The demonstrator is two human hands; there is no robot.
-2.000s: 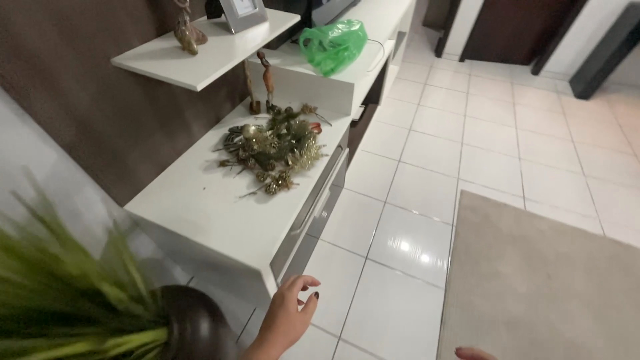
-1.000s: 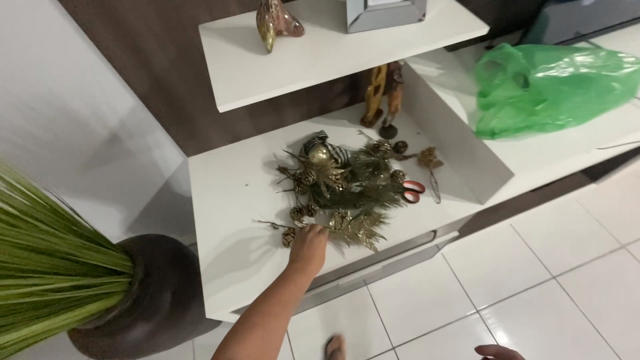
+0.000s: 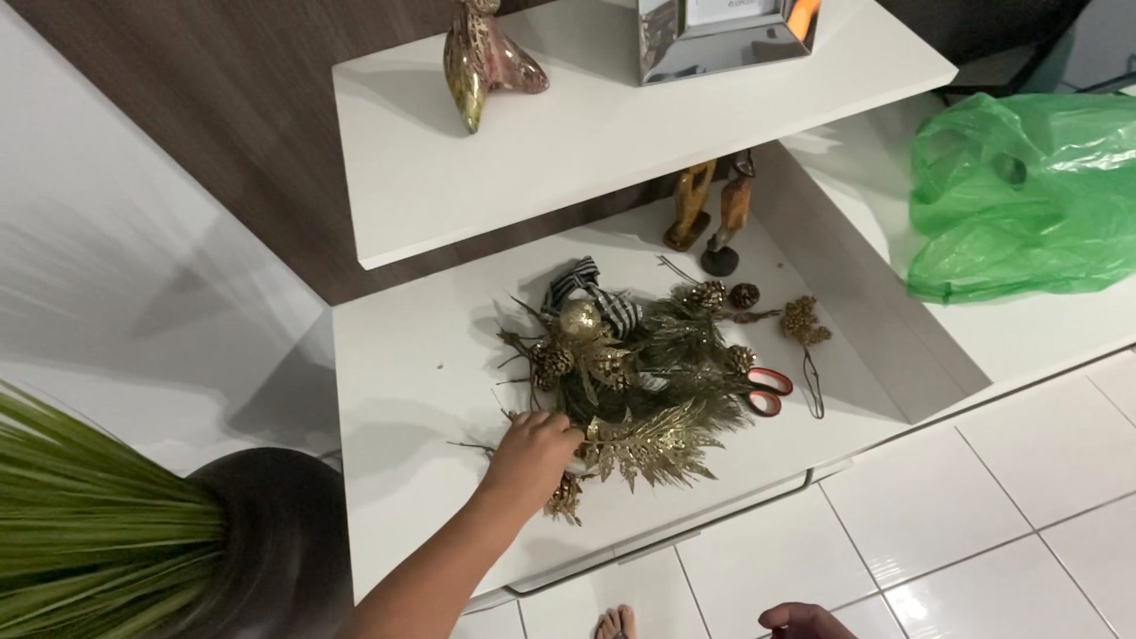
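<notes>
My left hand (image 3: 534, 451) reaches over the white cabinet top, its fingers curled down at the near left edge of a heap of Christmas greenery (image 3: 688, 342); whether they grip a piece is hidden. A gold glitter leaf spray (image 3: 652, 448) lies just right of the fingers. In the heap are a gold ball (image 3: 579, 317), a black-and-white striped ribbon (image 3: 617, 311) and pine cones (image 3: 707, 295). Red-and-black scissor handles (image 3: 768, 390) show at its right, beside a gold berry sprig (image 3: 801, 321). My right hand (image 3: 803, 619) is partly in view at the bottom edge, away from the heap.
A white shelf (image 3: 532, 169) overhangs the back, bearing a mirrored photo frame (image 3: 723, 58) and a glossy figurine (image 3: 484, 67). Two statuettes (image 3: 729, 213) stand beneath it. A green plastic bag (image 3: 1021, 200) lies right, past an upright divider (image 3: 852, 284). Left is a dark pot (image 3: 275, 541) with grass-like leaves.
The view has come closer to the cabinet. My left hand has gone from in front of the cabinet to the near side of the greenery.
</notes>
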